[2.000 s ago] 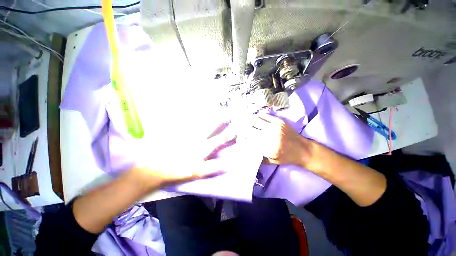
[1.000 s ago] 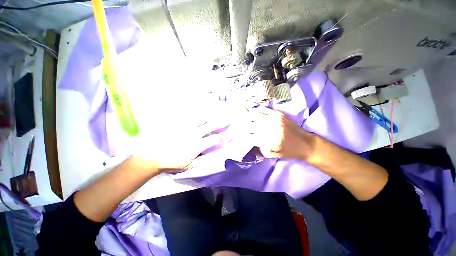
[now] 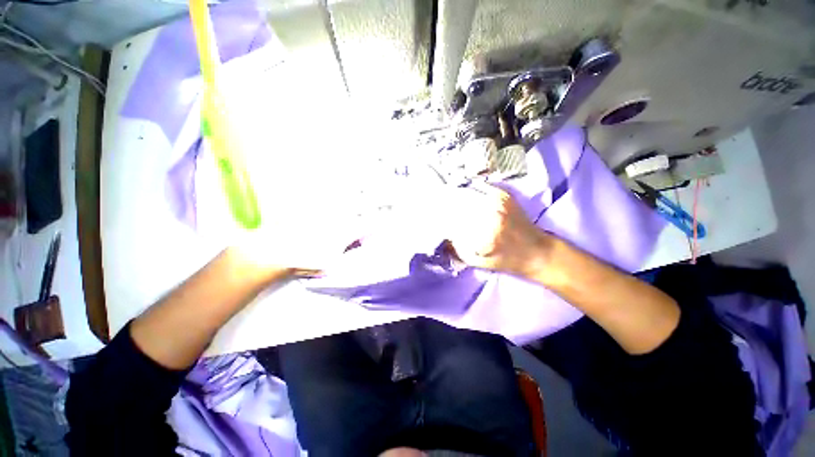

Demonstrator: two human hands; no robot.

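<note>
A lilac garment panel [image 3: 600, 210] lies under the machine head, spreading right of the needle area and hanging over the table's front edge. More lilac cloth [image 3: 161, 89] shows at the table's back left. My right hand [image 3: 496, 228] grips the panel just in front of the needle area, fingers bent. My left hand [image 3: 304, 245] lies left of it on the cloth, its fingers mostly lost in the lamp's glare. Presser foot and needle are hidden by glare. The thread tension assembly [image 3: 529, 103] shows above my right hand.
The yellow-green lamp arm [image 3: 223, 152] stands above my left hand. Blue-handled snips [image 3: 681, 217] and a white round part [image 3: 647, 166] lie at right. A side table at left holds a black phone [image 3: 43, 176] and a brown block [image 3: 39, 319]. Crumpled lilac cloth [image 3: 234, 406] lies below the table.
The panel's front flap, which hung between my hands, is now folded and gathered by my right hand. My left hand has moved slightly back and left. The cloth at back left has shifted towards the back.
</note>
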